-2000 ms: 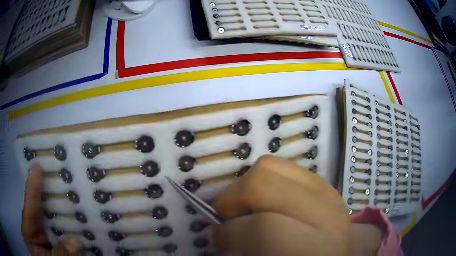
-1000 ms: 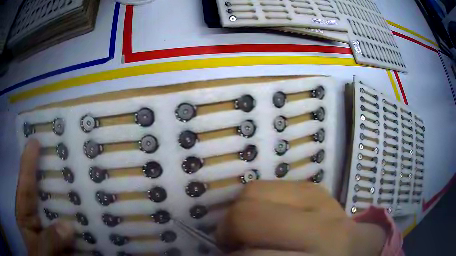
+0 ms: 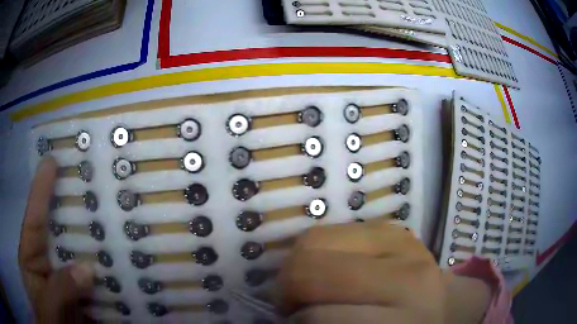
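Observation:
A white foam tray point(image 3: 215, 209) fills the front of the view, its slots filled with small round metal driver units point(image 3: 189, 129). Units in the upper rows look bright silver; lower ones look dark grey. My left hand point(image 3: 47, 253) holds the tray's left edge, a finger lying along its top face. My right hand point(image 3: 373, 275) is over the lower right of the tray and holds thin metal tweezers point(image 3: 256, 302), blurred, pointing left over the lower rows. The tray's lower edge is out of the picture.
A stack of filled trays point(image 3: 493, 190) lies at the right. More trays point(image 3: 373, 14) lie overlapping at the far side. A thick tray stack point(image 3: 69, 28) is at the far left. Blue, red and yellow tape lines point(image 3: 253, 74) cross the bench. A pink cuff point(image 3: 484, 288) is on my right wrist.
The tray has shifted up in view and its tilt looks changed, with several upper units turning from dark to bright. The tweezers and right hand have moved lower over the tray's rows.

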